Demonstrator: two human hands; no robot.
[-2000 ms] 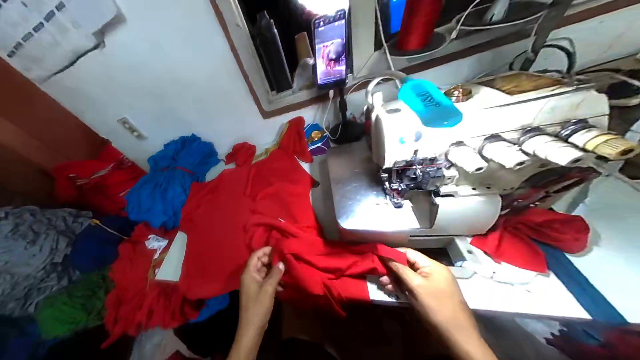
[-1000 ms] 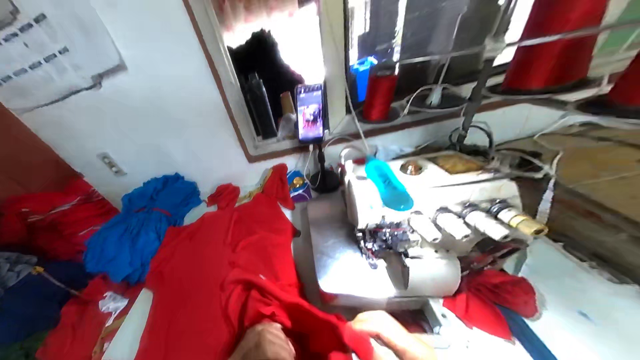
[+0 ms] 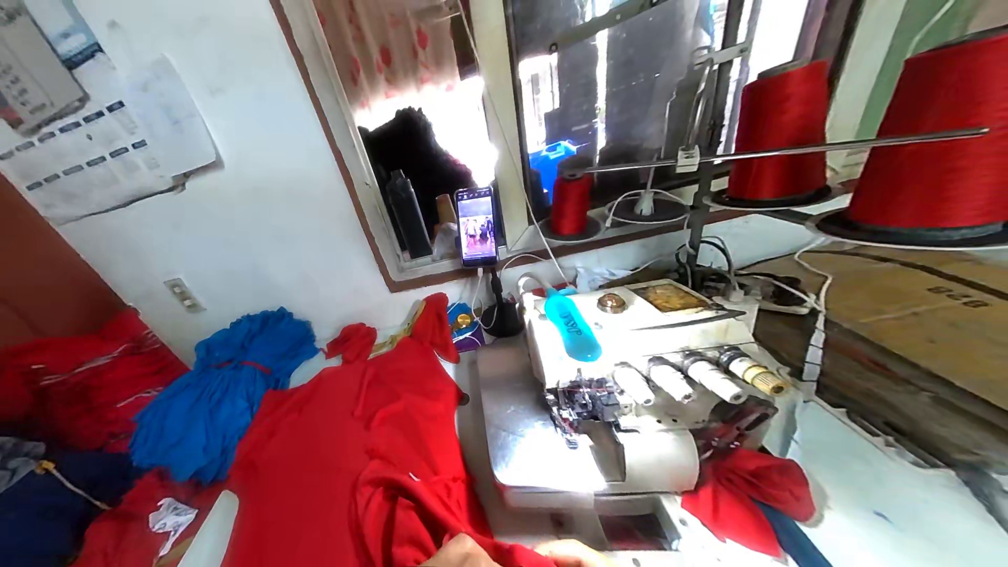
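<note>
Red fabric (image 3: 339, 441), partly bunched into folds, covers the table left of a white overlock sewing machine (image 3: 654, 331). At the bottom edge my left hand (image 3: 461, 553) is on the folds, its fingers mostly cut off by the frame. Just right of it, my right hand (image 3: 575, 554) touches the end of the same red cloth, and only a strip of it shows. Both hands are below the machine's metal plate (image 3: 535, 449). Another piece of red cloth (image 3: 748, 496) lies at the machine's right side.
A blue gathered bundle (image 3: 224, 386) and red bundles (image 3: 87, 386) lie at the left. A lit phone (image 3: 477, 228) stands on a holder behind the machine. Red thread cones (image 3: 780, 130) sit on a rack, with a metal rod (image 3: 827, 147) across. A blue object (image 3: 572, 324) rests on the machine.
The view has tilted up, so my hands show lower in the frame. Two seconds ago both were fully seen holding the red cloth, well apart; now they are closer together.
</note>
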